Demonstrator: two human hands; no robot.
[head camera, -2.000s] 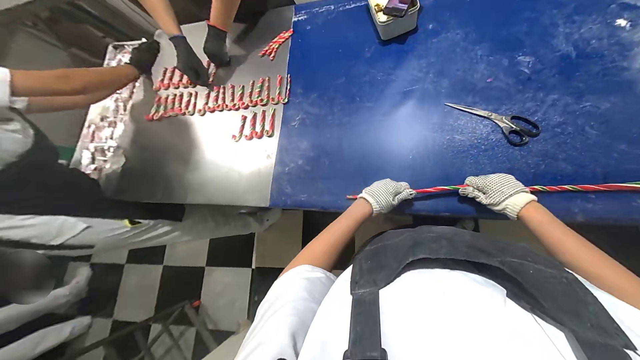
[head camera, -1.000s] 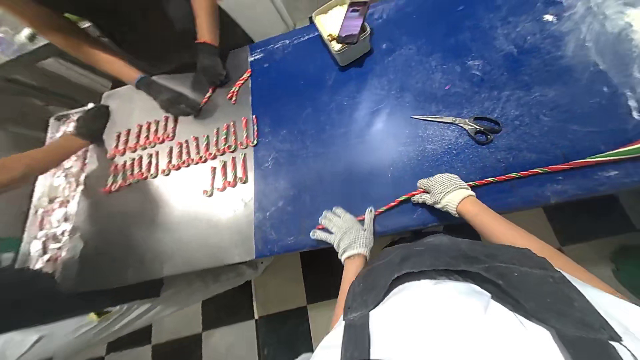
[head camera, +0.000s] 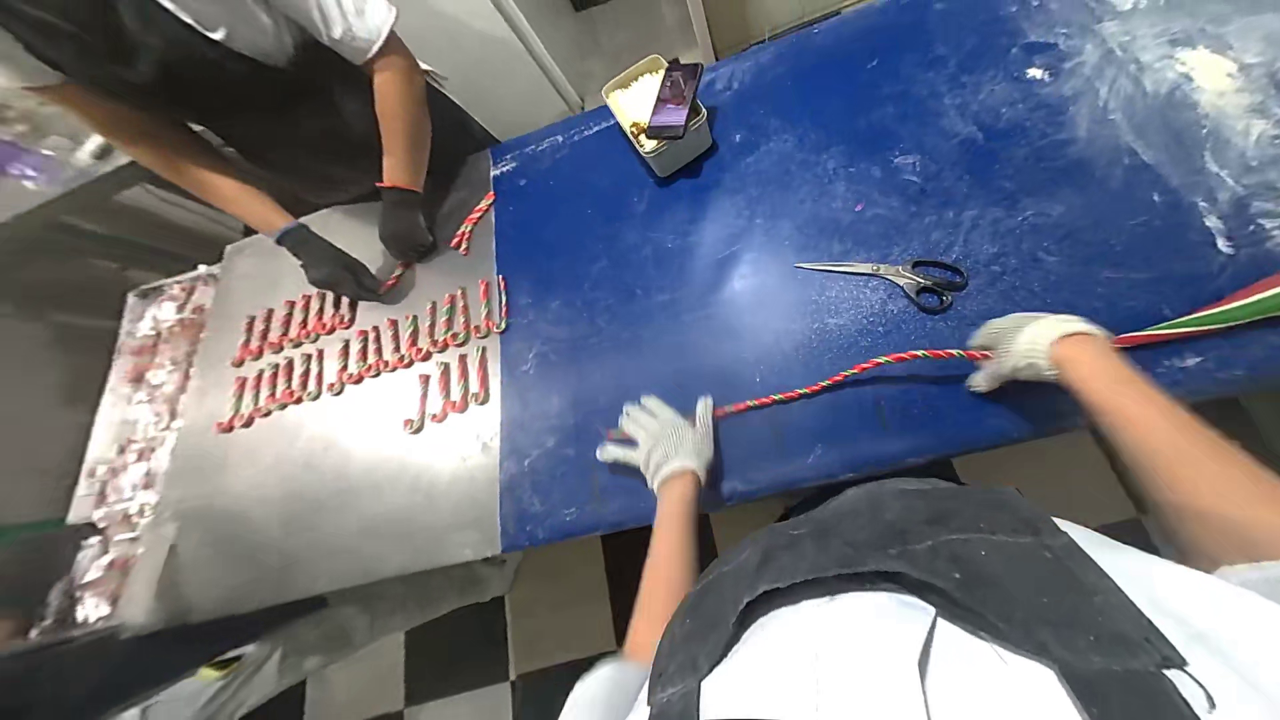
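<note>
A twisted red, green and white candy rope (head camera: 850, 374) curves across the near side of the blue table. My left hand (head camera: 662, 440), in a pale knit glove, lies flat over the rope's left end with its fingers spread. Farther right, my gloved right hand (head camera: 1030, 350) is over the rope with its fingers curled around it. Beyond that hand the rope widens into a thicker striped band (head camera: 1215, 312). Black-handled scissors (head camera: 890, 275) lie on the table behind the rope, touching neither hand.
On the steel surface (head camera: 330, 500) at left, rows of candy canes (head camera: 380, 350) lie near a co-worker's black-gloved hands (head camera: 335, 265). A container (head camera: 672, 150) with a phone (head camera: 675, 100) on it stands at the blue table's far edge. White powder (head camera: 1210, 80) marks the far right.
My right hand has moved right along the rope, farther from my left hand. My left hand was closed around the rope two seconds ago; its fingers are now spread. The view has shifted.
</note>
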